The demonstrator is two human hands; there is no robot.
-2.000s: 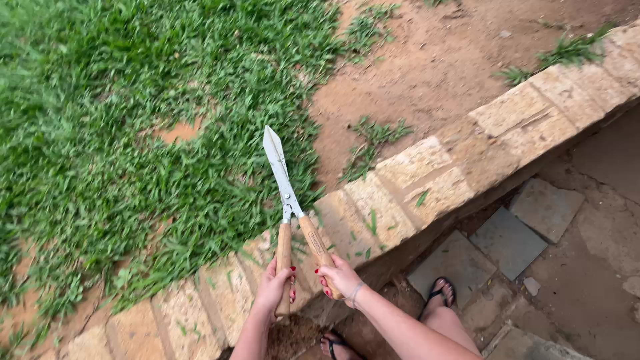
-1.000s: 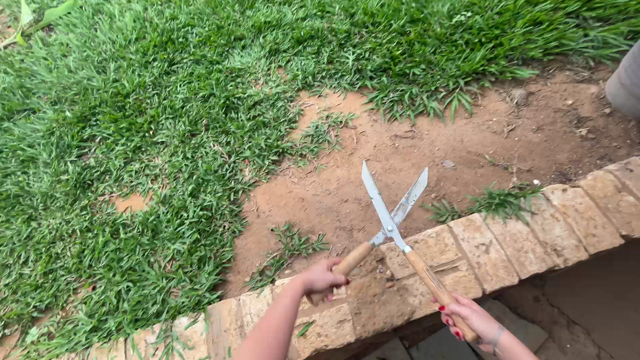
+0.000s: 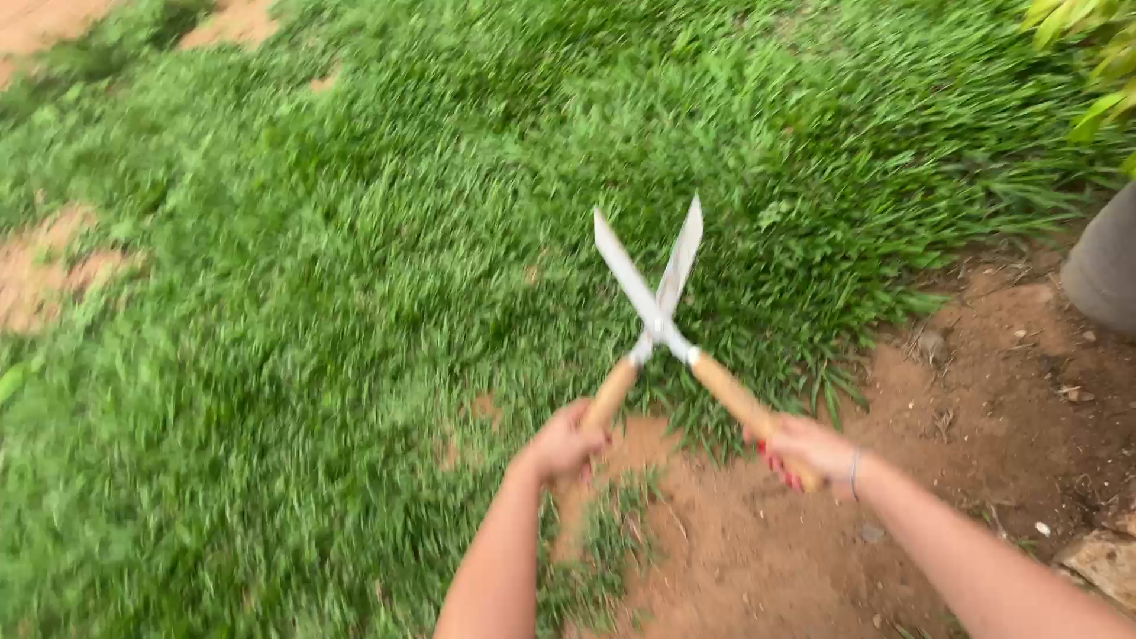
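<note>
A pair of hedge shears point(image 3: 658, 327) with metal blades and wooden handles is held out over the grass point(image 3: 373, 337). Its two blades are spread in a V and point away from me. My left hand point(image 3: 568, 442) is closed around the left wooden handle. Around the right wooden handle, near its end, my right hand point(image 3: 803, 451) is wrapped, with red nails and a thin band at the wrist. Whether the blades touch the grass cannot be told; the view is somewhat blurred.
Bare reddish soil point(image 3: 763, 541) lies below and right of the shears. A grey cylindrical object point(image 3: 1105, 262) stands at the right edge, under yellow-green leaves point(image 3: 1100, 62). Part of a stone edging point(image 3: 1100, 564) shows at the lower right. More bare soil patches lie at the left.
The shears' blades, together two seconds ago, came apart and remain spread. Both hands have carried the shears from over the brick edging and soil to over the grass. The view has shifted too.
</note>
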